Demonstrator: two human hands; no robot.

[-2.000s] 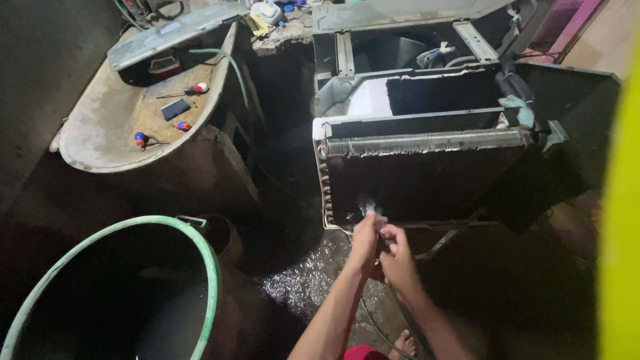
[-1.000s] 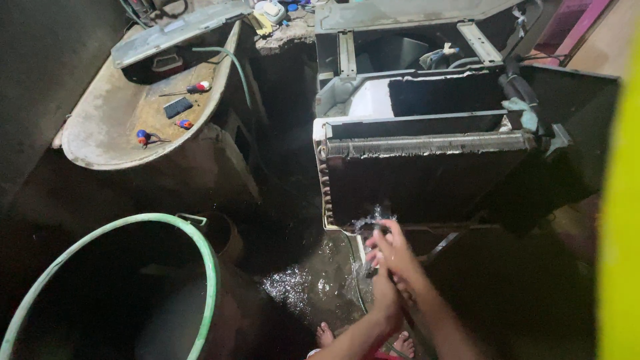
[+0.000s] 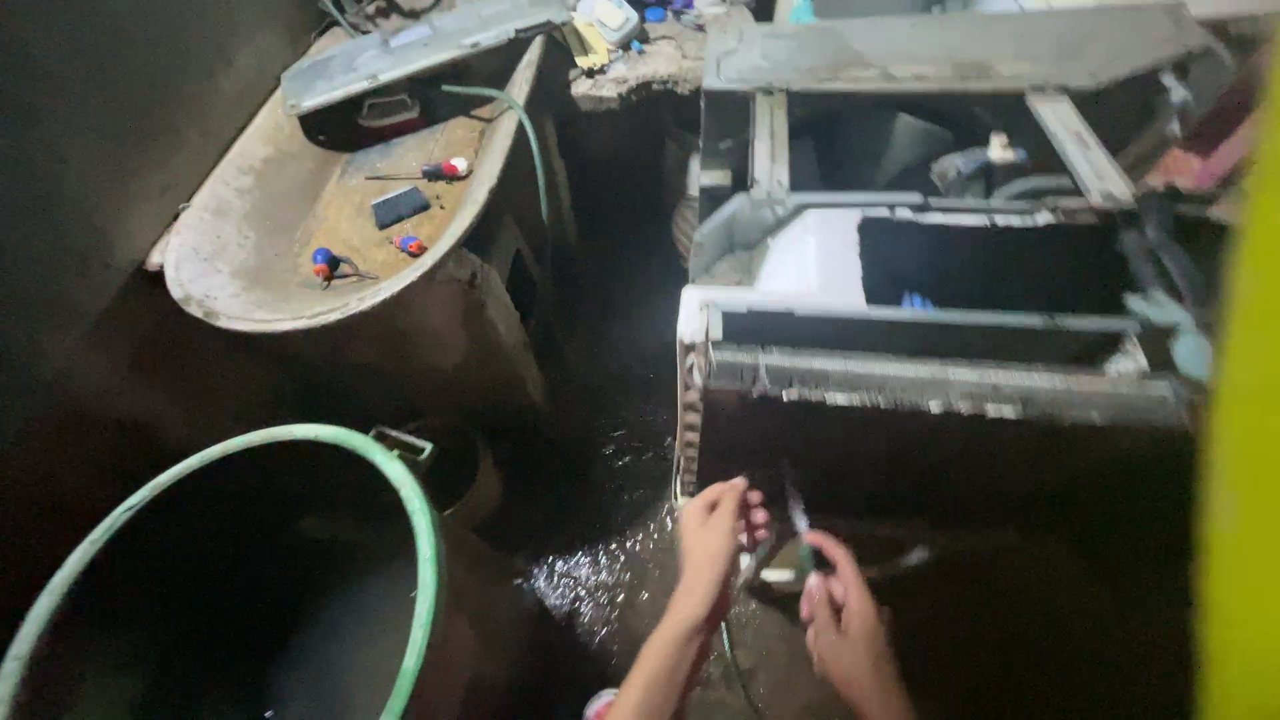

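My right hand (image 3: 838,605) grips the end of a hose (image 3: 812,560), and a thin jet of water (image 3: 795,505) leaves it towards the dark finned face of an air conditioner's coil (image 3: 900,450). My left hand (image 3: 715,535) is raised just left of the hose end, near the coil's lower left corner, its fingers loosely curled; whether anything is in it cannot be told. The opened metal housing (image 3: 820,220) of the unit stands behind the coil. Below my hands a thin hose (image 3: 735,655) runs down over the wet floor.
A large drum with a green rim (image 3: 425,530) stands at the lower left. On a worn basin-shaped surface (image 3: 230,270) lie a screwdriver (image 3: 440,170), a dark flat block (image 3: 400,207) and small red-and-blue tools (image 3: 325,265). Wet floor (image 3: 590,580) shines between. A yellow edge (image 3: 1235,450) borders the right.
My hands, close together one second ago, are now apart, the left one to the left of the hose end. Water still sprays. The view has shifted somewhat.
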